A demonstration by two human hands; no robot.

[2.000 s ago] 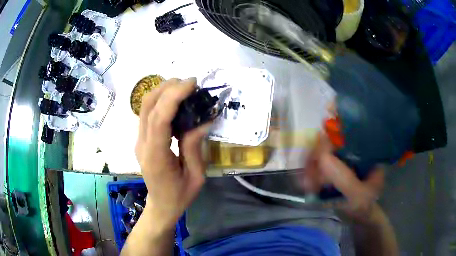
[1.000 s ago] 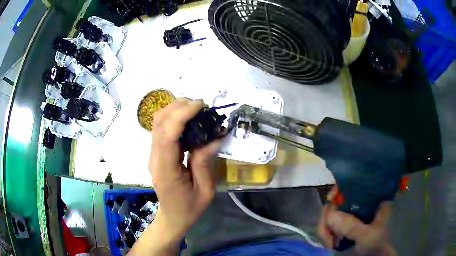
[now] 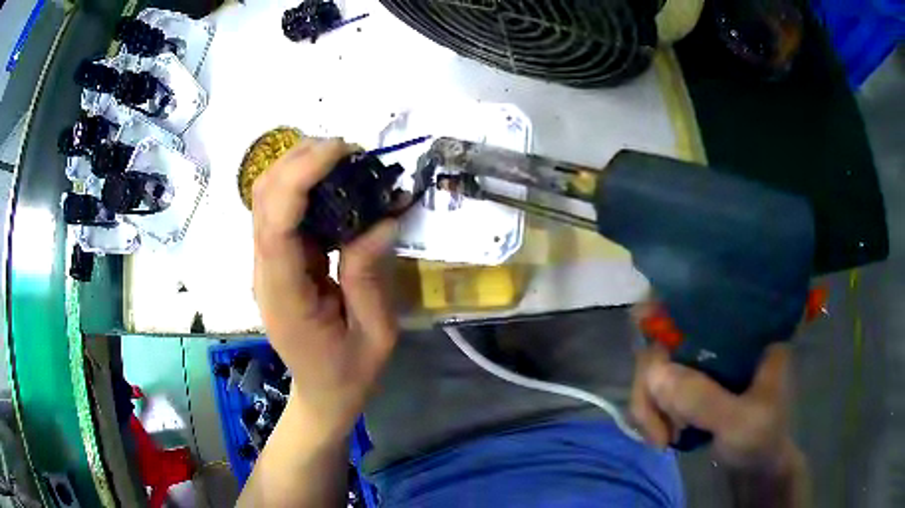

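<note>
My left hand (image 3: 323,288) holds a black component (image 3: 347,201) by its body at the left edge of a white cover (image 3: 496,233). A dark blue lead sticks out from the component over the cover. My right hand (image 3: 710,402) grips the handle of a dark teal soldering gun (image 3: 710,238) with orange-red trigger parts. The gun's scorched barrel points left, and its tip is at the component's lead over the cover's centre. Whether they touch is hard to tell. The cover lies on a yellow-brown block (image 3: 466,286) near the bench edge.
A round tin of golden granules (image 3: 266,159) sits behind my left hand. Assemblies (image 3: 159,189) stand in rows at left. A loose black component (image 3: 311,18) lies at the back, beside a black fan (image 3: 526,35). A pale cord (image 3: 516,379) hangs at the bench edge above my lap; a blue crate (image 3: 226,397) is below left.
From two seconds ago, the soldering gun has come down and left to the cover's centre. Over the last second, both hands hold nearly the same pose; the whole view has shifted.
</note>
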